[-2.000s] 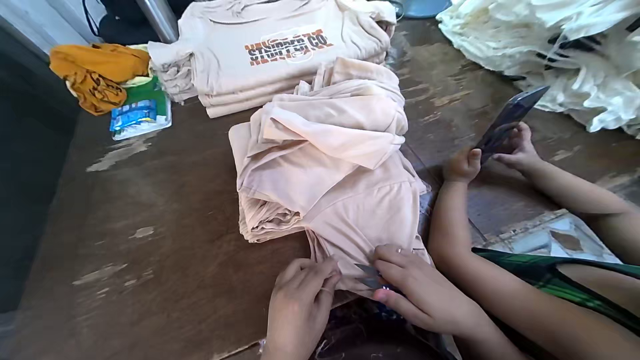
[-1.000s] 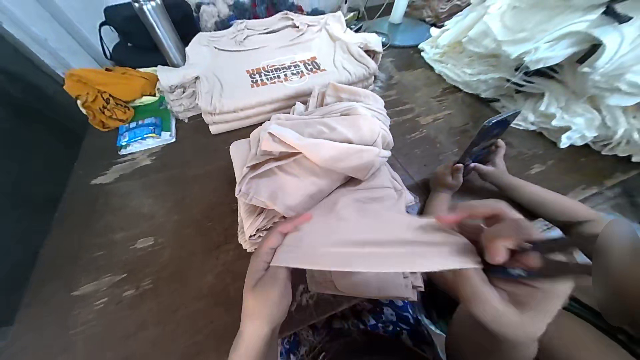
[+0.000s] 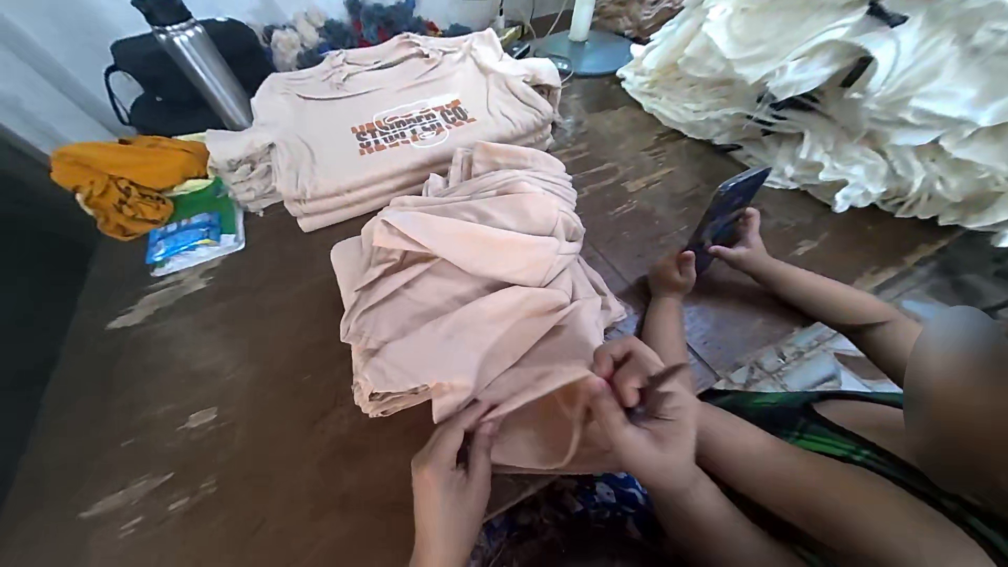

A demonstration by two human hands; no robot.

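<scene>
A pile of pale pink fabric garments (image 3: 472, 291) lies in front of me on the wooden table. My left hand (image 3: 457, 465) pinches the near edge of the top piece between thumb and fingers. At that edge's right end, my right hand (image 3: 650, 409) grips the cloth between thumb and curled fingers. A dark, pointed tool, blurred, sticks out of the right hand; its kind cannot be told. Between the hands the edge is lifted, and a thin strip or fold of cloth hangs below it. Behind the pile lies a stack of folded T-shirts with a printed front (image 3: 339, 173).
Another person's hands (image 3: 713, 256) hold a phone (image 3: 728, 213) at the right, close to my right arm. Cream fabric pieces (image 3: 827, 110) are heaped at the back right. Orange cloth (image 3: 134, 181), a blue packet (image 3: 185, 236), a steel bottle (image 3: 205, 75) and a lamp base (image 3: 587, 55) stand or lie farther back.
A second ago the near edge was stretched flat and my right hand was farther right; it has come back left to the cloth. Two seconds ago both hands were at the pile's near edge.
</scene>
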